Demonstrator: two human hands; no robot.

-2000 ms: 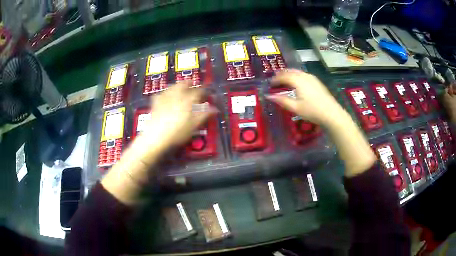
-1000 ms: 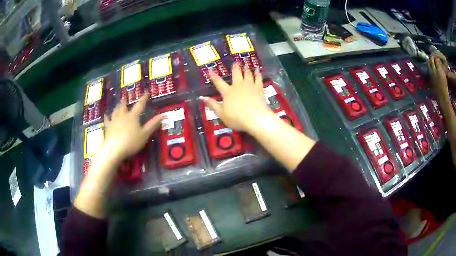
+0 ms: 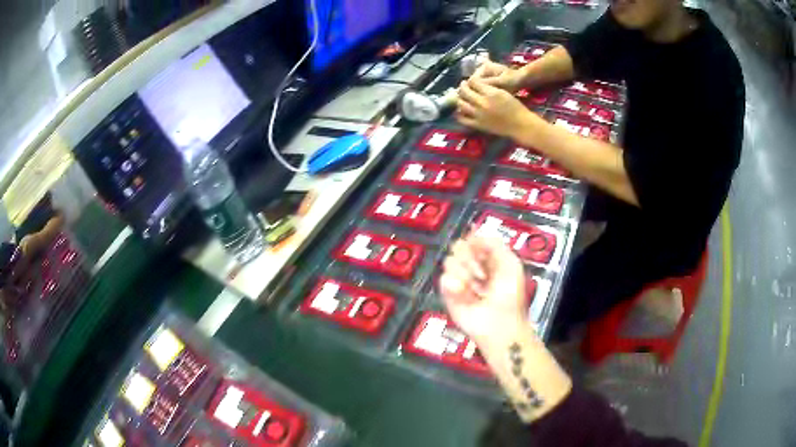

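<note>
My right hand [image 3: 483, 284] is raised over the near part of the neighbouring clear tray [image 3: 390, 342], fingers curled in, with nothing visible in them. It hides part of the phones below. The tray holds two rows of red phones [image 3: 348, 306], back side up with white labels and dark round rings. At the lower left, cut off by the frame, another tray [image 3: 330, 428] holds phones with lit screens [image 3: 164, 347] and one phone back side up [image 3: 257, 414]. My left hand is out of the picture.
A person in black [image 3: 676, 113] sits on a red stool [image 3: 646, 327] at the right, hands over the tray's far part. A water bottle [image 3: 223, 205], blue object [image 3: 339, 154] and white cable stand beside the trays. Monitors [image 3: 196, 96] are behind.
The view has swung right and up. My right hand has left the tray of lit phones and is over the neighbouring tray, its fingers now curled. My left hand has left the picture.
</note>
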